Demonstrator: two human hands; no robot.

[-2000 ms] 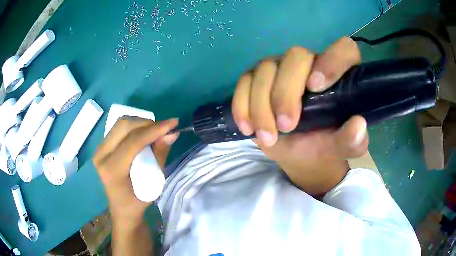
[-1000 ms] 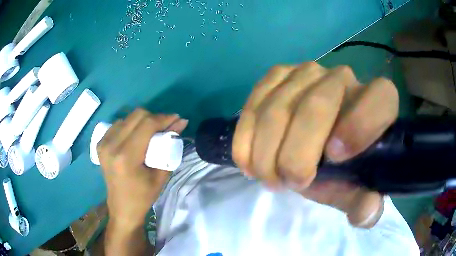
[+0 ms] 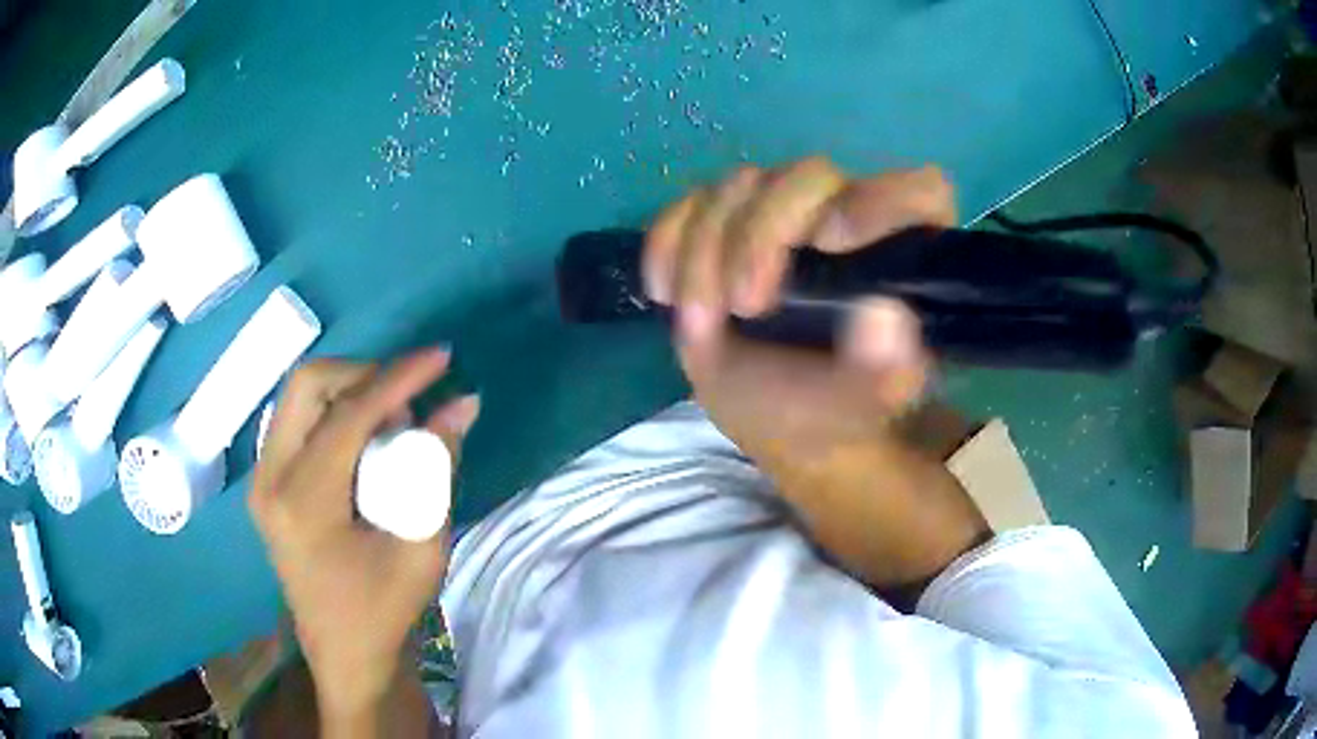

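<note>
My left hand (image 3: pixel 340 498) is closed around the handle of a white fan body (image 3: pixel 405 485). The rounded handle end shows from the fist, and the thumb and forefinger are apart with nothing seen between them. My right hand (image 3: pixel 802 296) is blurred and grips the black electric screwdriver (image 3: pixel 997 296), its ribbed collar pointing left. The screwdriver is apart from the fan body, and its bit cannot be made out. Small screws (image 3: pixel 513 72) lie scattered on the green bench top (image 3: pixel 477 289) beyond the hands.
Several white fan bodies (image 3: pixel 210 390) lie in a group at the left. A slim unit (image 3: pixel 46 606) lies near the bench edge. A black cord (image 3: pixel 1112 221) loops behind the screwdriver. Cardboard boxes (image 3: pixel 1228 448) stand at the right below the bench.
The screwdriver has moved up and away from the fan body, and looks smaller. The left hand has turned the fan body so the handle end faces the camera more.
</note>
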